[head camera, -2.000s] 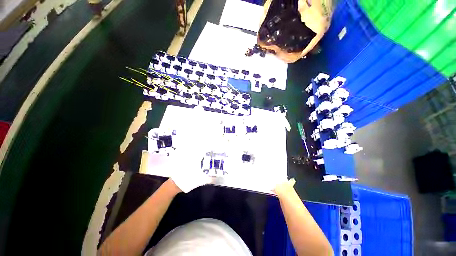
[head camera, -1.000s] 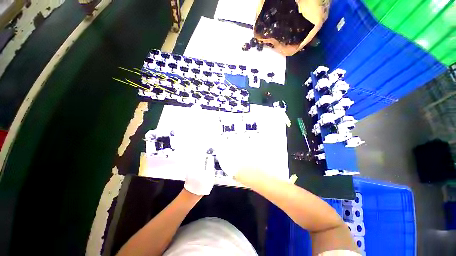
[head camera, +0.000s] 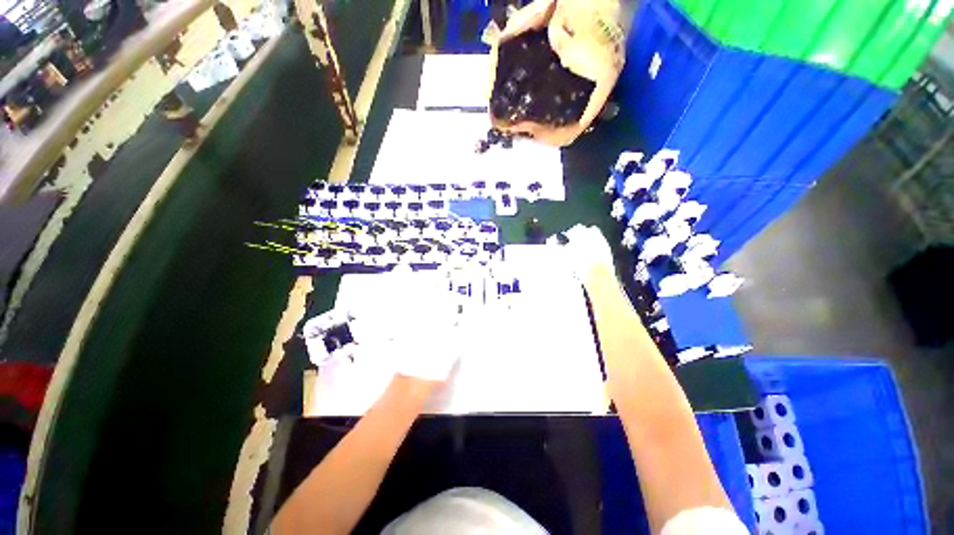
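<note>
My left hand (head camera: 427, 340), in a white glove, lies over the middle of the white work sheet (head camera: 534, 361) and blends into it; its fingers and any part in them cannot be made out. Two small units with black inserts (head camera: 508, 286) are near its fingertips. A white housing with a black insert (head camera: 333, 340) sits at the sheet's left edge. My right hand (head camera: 589, 251), gloved, is at the sheet's far right corner, at a small black-and-white part (head camera: 560, 239); whether it grips it cannot be told.
Black-and-white sub-assemblies (head camera: 398, 225) with yellow-green leads (head camera: 277, 248) stand in rows beyond the sheet. A brown bag (head camera: 586, 47) holds black parts at the far end. Stacked white units (head camera: 664, 225) are at right. A blue crate (head camera: 858, 439) holds white housings.
My right hand has moved from beside my left hand to the sheet's far right corner. My left hand has moved slightly farther up the sheet. The view has shifted.
</note>
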